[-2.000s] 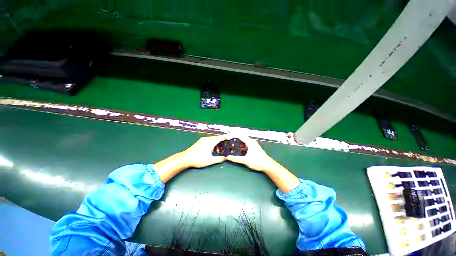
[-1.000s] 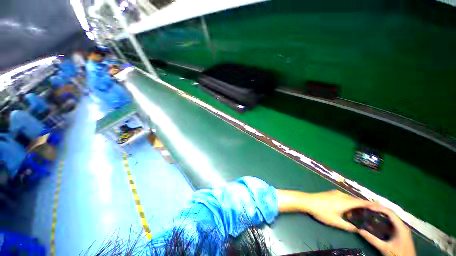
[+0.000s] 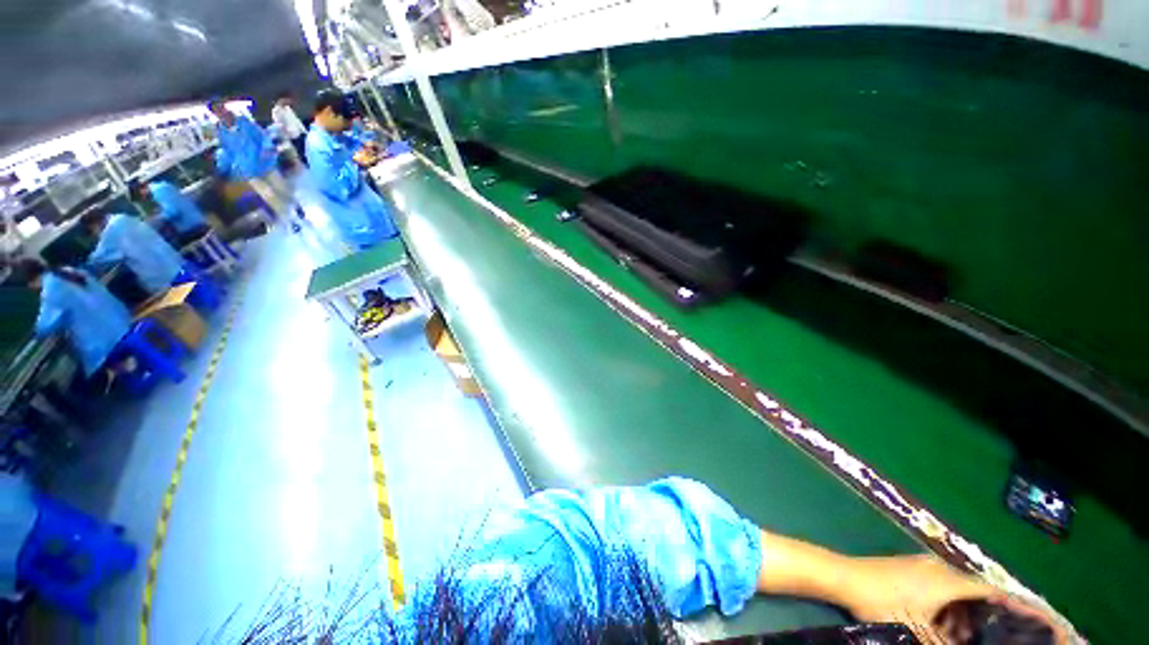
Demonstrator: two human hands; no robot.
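My left hand (image 3: 926, 590) is at the lower right by the chipped rail, cut off by the bottom edge. Its fingers are around a dark piece (image 3: 989, 622), which is only partly in view. My right hand is not clearly in view. A phone half-assembly (image 3: 1040, 499) with a pale printed patch lies on the green conveyor belt (image 3: 819, 378) beyond the rail, to the right and apart from my hand.
Stacked black trays (image 3: 687, 227) ride on the belt. The glossy green bench (image 3: 554, 340) runs away to the far left. A small table (image 3: 359, 268) stands beside it. A person in a blue smock (image 3: 338, 176) stands farther along; several others are at left near blue stools (image 3: 82, 554).
The view has swung left from the bench front toward the aisle. My left hand, the dark piece and the belt phone now sit lower and farther right in the picture. The right hand has left clear view.
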